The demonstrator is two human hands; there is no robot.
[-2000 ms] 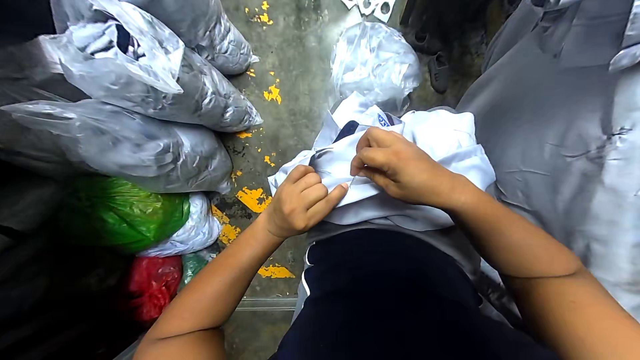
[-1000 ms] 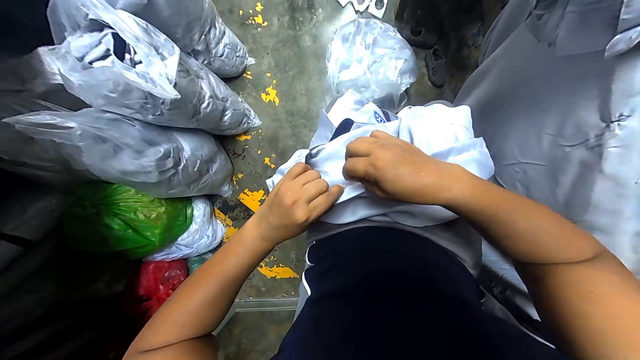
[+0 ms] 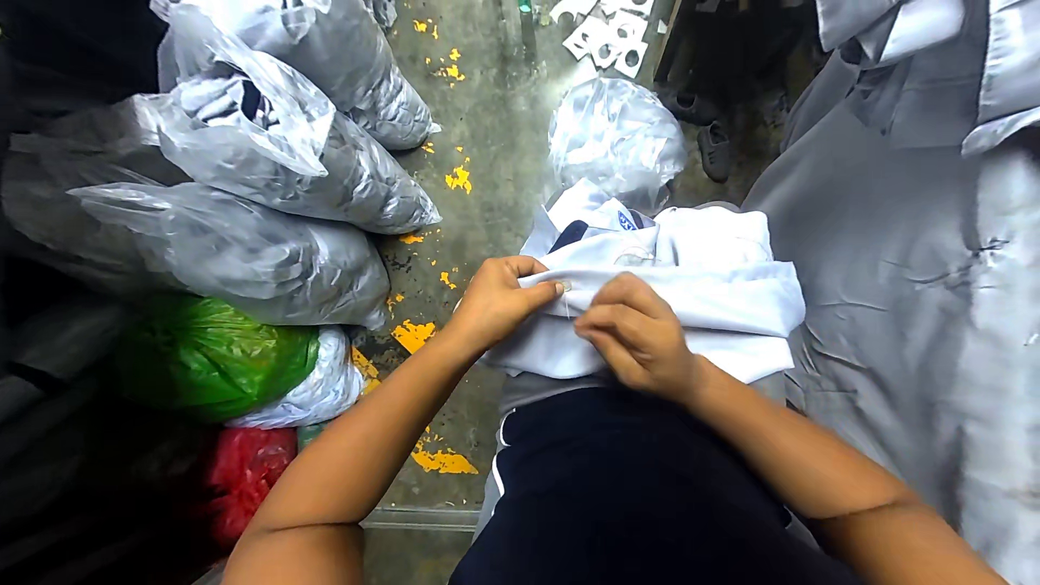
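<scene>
A pale, light-coloured garment (image 3: 715, 296) with a dark inner collar part and a small blue label lies folded over my lap. My left hand (image 3: 504, 301) pinches a fold of its cloth between thumb and forefinger, with a small round button (image 3: 566, 286) at the thumb tip. Just right of that, my right hand (image 3: 634, 333) has its thumb and fingertips pinched together over the cloth. A thin thread (image 3: 567, 307) runs down from the button near my right fingertips. Whether a needle is between those fingers cannot be seen.
Clear plastic bags (image 3: 268, 252) filled with cloth are stacked at left, above a green bag (image 3: 227, 357) and a red bag (image 3: 253, 475). Beyond my lap stands another clear plastic bag (image 3: 616, 134). Grey fabric (image 3: 877, 244) hangs over the right side. A shoe (image 3: 714, 151) lies on the floor.
My hands were close together over the cloth; now my right hand is lower and turned, apart from my left. The left thumb and the button beside it now show.
</scene>
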